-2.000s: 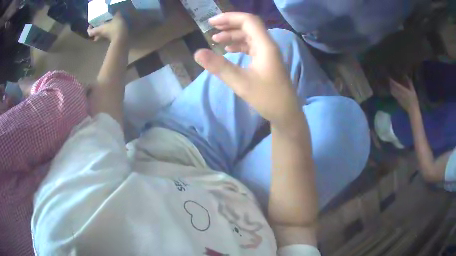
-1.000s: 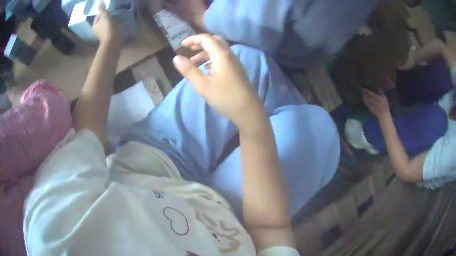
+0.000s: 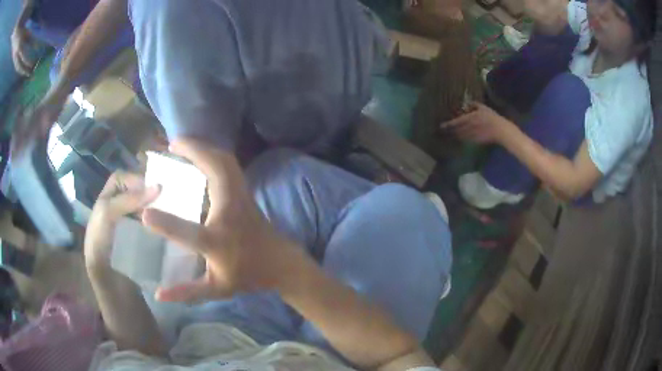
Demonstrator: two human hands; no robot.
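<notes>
A carton with a bright white end panel (image 3: 174,187) is in front of me, left of centre. My left hand (image 3: 122,197) is at its left side, with fingertips on the white panel's edge. My right hand (image 3: 232,235) is at its right side, fingers spread wide and blurred. Its upper finger is close to the panel's top corner; contact is unclear. Grey-blue open cartons (image 3: 91,145) with white flaps stand together beyond my left hand.
A person in a grey-blue top (image 3: 268,72) sits close in front. Another person (image 3: 624,109) sits at right, a hand by brown strands. A pink checked sleeve (image 3: 54,337) is at lower left. Brown slatted stacks (image 3: 508,304) stand on the right, beside green floor (image 3: 464,268).
The view has swung, showing more of the people in front and at right. My hands are now close together on either side of the white-ended carton; before, they were apart.
</notes>
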